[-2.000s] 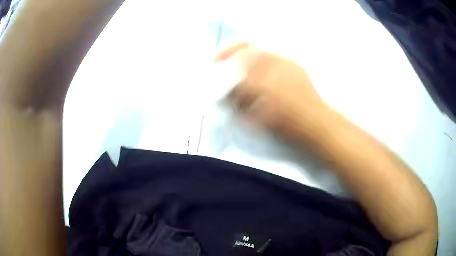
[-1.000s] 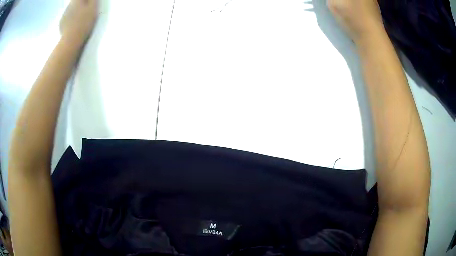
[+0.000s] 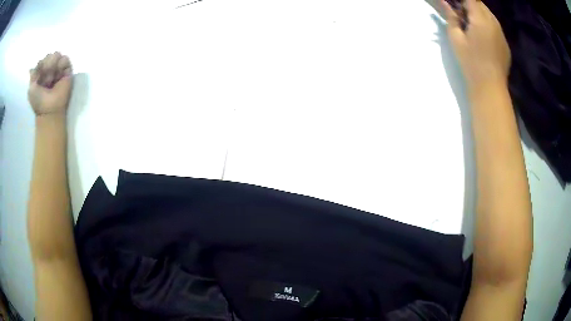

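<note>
A dark jacket (image 3: 275, 219) lies in front of me, its broad matte collar across the white table and a notch at each side. Its black size label (image 3: 287, 294) with a white "M" shows near the bottom edge, beside shinier wrinkled lining (image 3: 159, 288). My left hand (image 3: 51, 84) is at the upper left, off the jacket, curled into a fist; no object shows in it. My right hand (image 3: 479, 47) is at the top right, partly cut off by the edge. Something dark shows among its fingers; I cannot tell whether it is an object or shadow.
A glossy white table (image 3: 300, 94) lies beyond the collar. A thin dark line (image 3: 225, 164) rises from the collar edge. Another dark, shiny garment (image 3: 545, 94) lies along the upper right edge. A thread end (image 3: 533, 175) lies on the table at the right.
My hands have moved from over the table's middle out to both sides. Since one second ago, the left has come lower and left and the right slightly outward. The jacket has shifted slightly.
</note>
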